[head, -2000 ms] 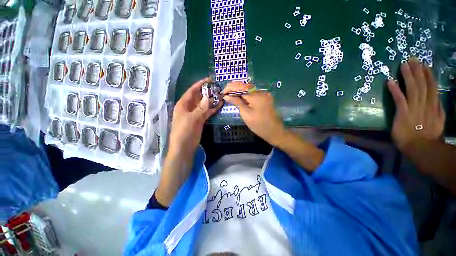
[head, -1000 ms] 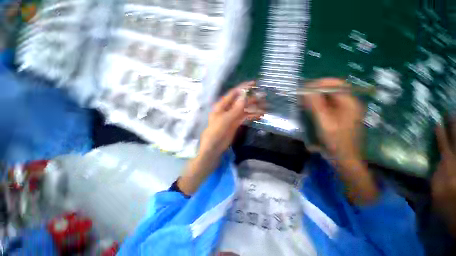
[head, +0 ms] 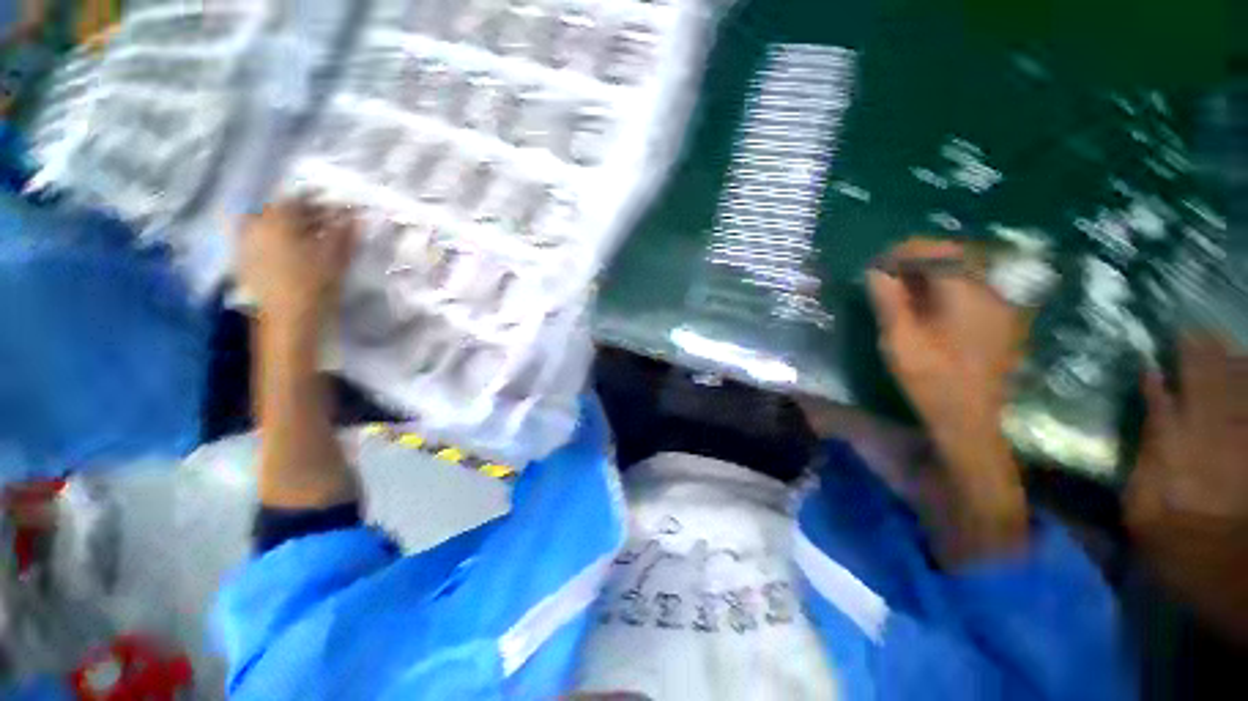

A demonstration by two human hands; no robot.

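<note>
The picture is blurred. My left hand (head: 292, 260) is over the lower left part of the white blister tray (head: 582, 103); whether it holds a watch case cannot be told. The tray's pockets show as grey blurred shapes in rows. My right hand (head: 951, 322) is curled above the green surface, right of the gasket sheet (head: 783, 171), with a dark slim tool, apparently the tweezers (head: 942, 266), across its fingers. The sheet is a narrow striped strip lying flat.
Loose white die-cut pieces (head: 1115, 274) lie scattered and heaped on the dark green surface (head: 931, 82) at the right. Another person's hand (head: 1193, 425) is at the right edge. Blue cloth (head: 96, 329) is at the left, and yellow-black floor tape (head: 445, 455) shows below the tray.
My left hand has moved left, from near the sheet's lower end with a case onto the tray. My right hand has moved right, away from the sheet. The view has shifted and blurred.
</note>
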